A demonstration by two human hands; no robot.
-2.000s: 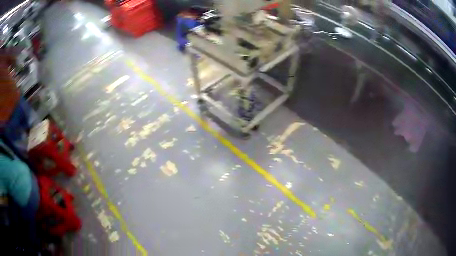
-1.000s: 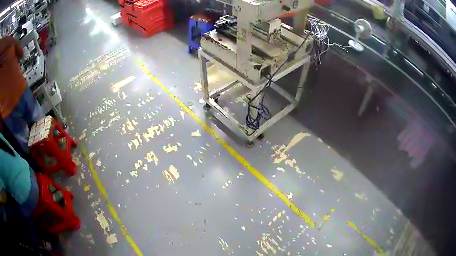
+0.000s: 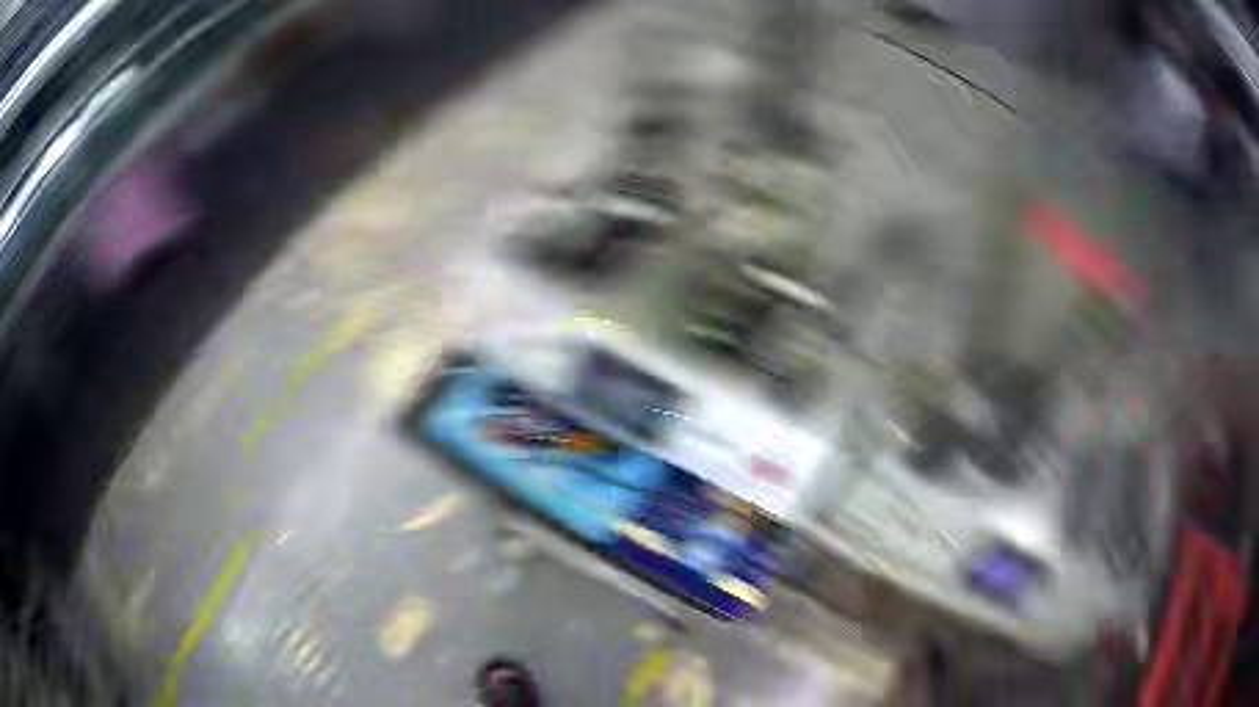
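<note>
The whole view is blurred. A benchtop machine with a white front (image 3: 718, 449) stands nearest in front of me, with grey parts above and behind it. A blue patterned panel (image 3: 594, 483) lies slantwise below the machine front. A small blue-lit control display (image 3: 1005, 570) shows on a pale machine front at the lower right. Neither of my hands can be made out in the view. A small dark thing (image 3: 508, 682) at the bottom edge is too blurred to name.
Grey floor (image 3: 318, 553) with yellow stripes lies at the left and bottom. A dark area and a curved bench or conveyor edge (image 3: 83, 111) run along the upper left, with a pink patch (image 3: 138, 228) near it. A red thing (image 3: 1194, 622) is at the lower right.
The view has swung round from the floor aisle, wheeled frame and red stools to a machine and blue panel. The dark area with the pink patch has moved from right to left.
</note>
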